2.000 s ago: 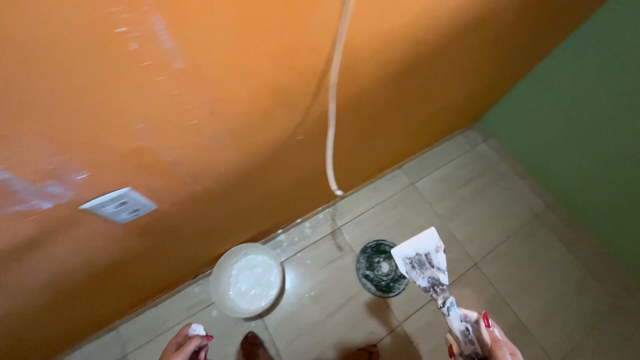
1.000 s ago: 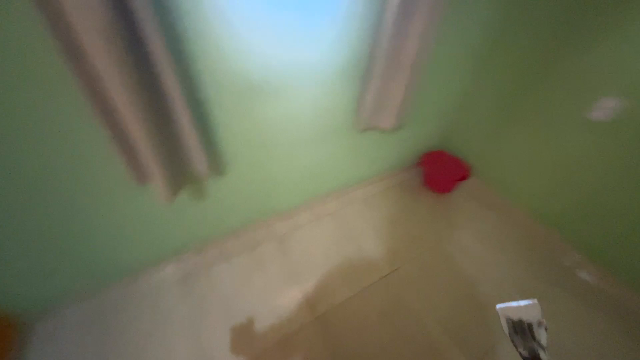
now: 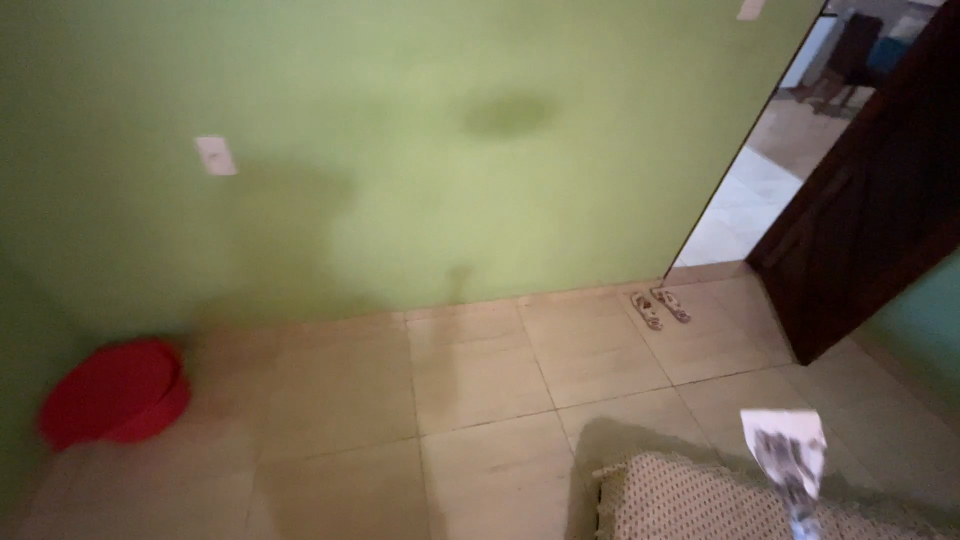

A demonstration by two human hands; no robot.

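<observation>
A putty knife [image 3: 789, 457] with a broad blade, smeared with white and dark residue, rises from the bottom edge at the lower right of the head view. Its blade points up and its handle runs out of the frame, so the hand that holds it is hidden. Behind the knife lies a woven, dotted cover with a fringed edge [image 3: 690, 495], over something whose shape I cannot tell. Neither my left hand nor my right hand shows at this moment.
A red round item [image 3: 116, 394] sits on the tiled floor in the left corner. Sandals [image 3: 660, 309] lie by the green wall [image 3: 420, 187], beside the doorway. A dark wooden door [image 3: 862, 195] stands ajar at the right. A wall plate [image 3: 216, 155] is at the left.
The view has swung far away from the orange wall, the bowl of white paste and the dark round object. Both hands have left the frame; the putty knife stays at the lower right.
</observation>
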